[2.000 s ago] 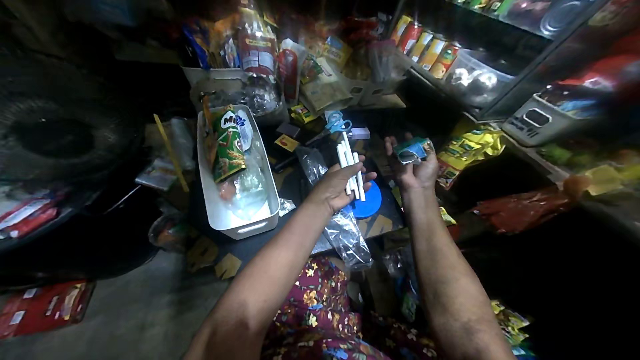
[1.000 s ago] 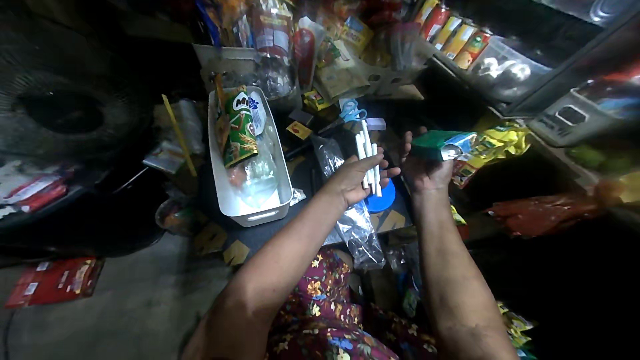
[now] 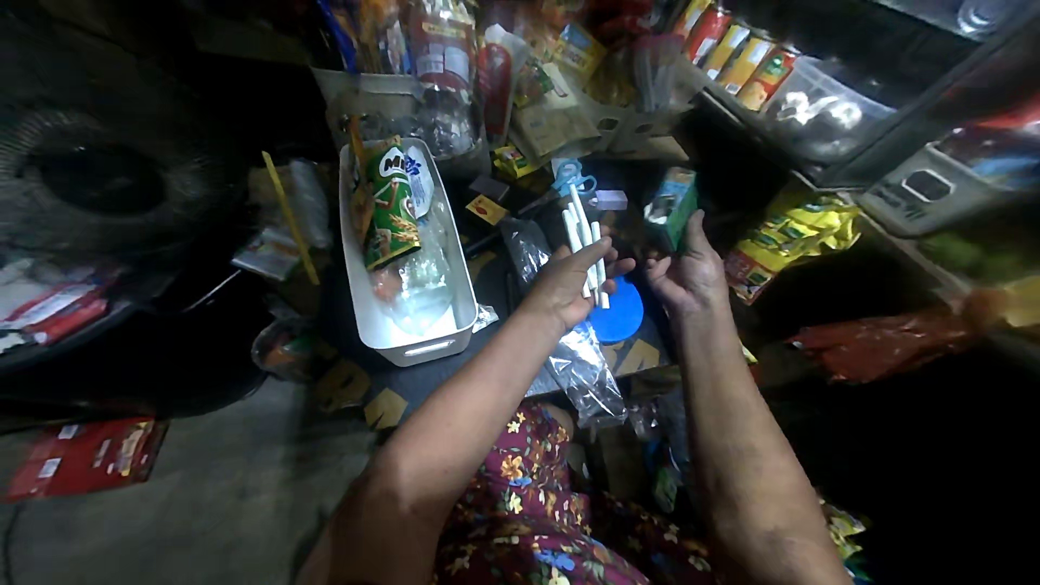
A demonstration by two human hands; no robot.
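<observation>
Several thin white sticks (image 3: 586, 244), perhaps cigarettes, lie in my left hand (image 3: 571, 284), held by the thumb and fingers. A small green box (image 3: 675, 209) stands upright in my right hand (image 3: 691, 272), gripped between thumb and fingers. A round blue lid (image 3: 619, 315) lies below and between the hands, partly behind my left fingers. Just beyond the sticks are blue-handled scissors (image 3: 574, 178). Under my left wrist runs a clear plastic bag (image 3: 587, 375) along the dark tabletop.
A white plastic basket (image 3: 467, 305) holding a green Milo pouch (image 3: 393, 207) stands left of my hands. Yellow packets (image 3: 792, 236) hang at the right. Behind are a clear plastic jar (image 3: 445, 81) and more packets. A red package (image 3: 85, 459) lies on the floor at left.
The green box in my right hand has turned from lying sideways to upright. My left hand still holds the white sticks.
</observation>
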